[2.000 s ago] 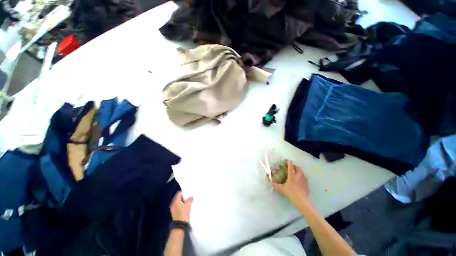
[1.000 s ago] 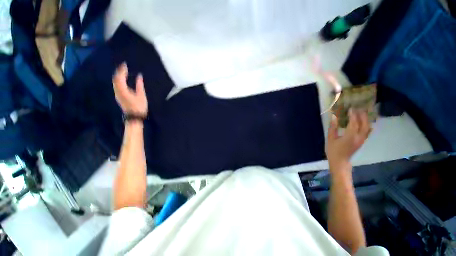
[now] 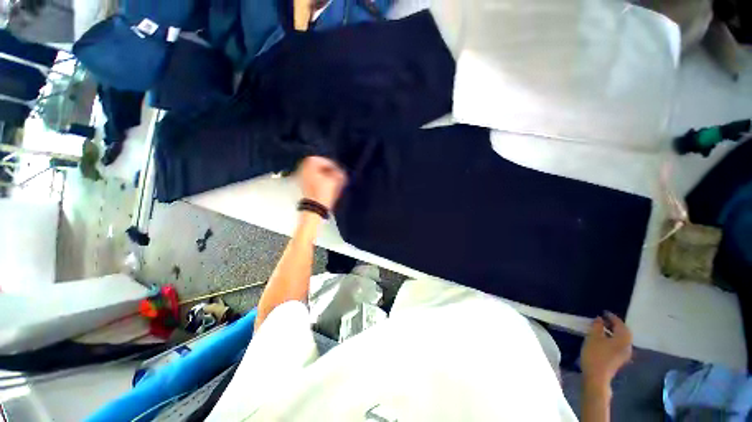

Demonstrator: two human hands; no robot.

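A dark navy panel [image 3: 495, 214] lies flat on the table. My right hand [image 3: 607, 344] has curled fingers on its lower right corner; a small dark spot shows between the fingers. My left hand [image 3: 323, 183] is blurred and curled at the panel's left end, where cloth bunches; whether it grips cloth is unclear. The white template [image 3: 565, 78] lies beyond the panel. The camouflage-look weight [image 3: 691, 252] with thin pale loops rests right of the panel, untouched. The black marker with a green band [image 3: 711, 138] lies beyond the weight.
A dark cloth pile [image 3: 354, 74] lies at the left, with blue garment pieces [image 3: 124, 53] past it. Dark cloth [image 3: 730, 198] sits at the right edge. A blue roll [image 3: 177, 375] and white bags stand below the table's near edge. A beige cloth shows at top right.
My right hand has let go of the weight and moved to the panel's near right corner. My left hand has come down onto the cloth at the panel's left end. The view has shifted left.
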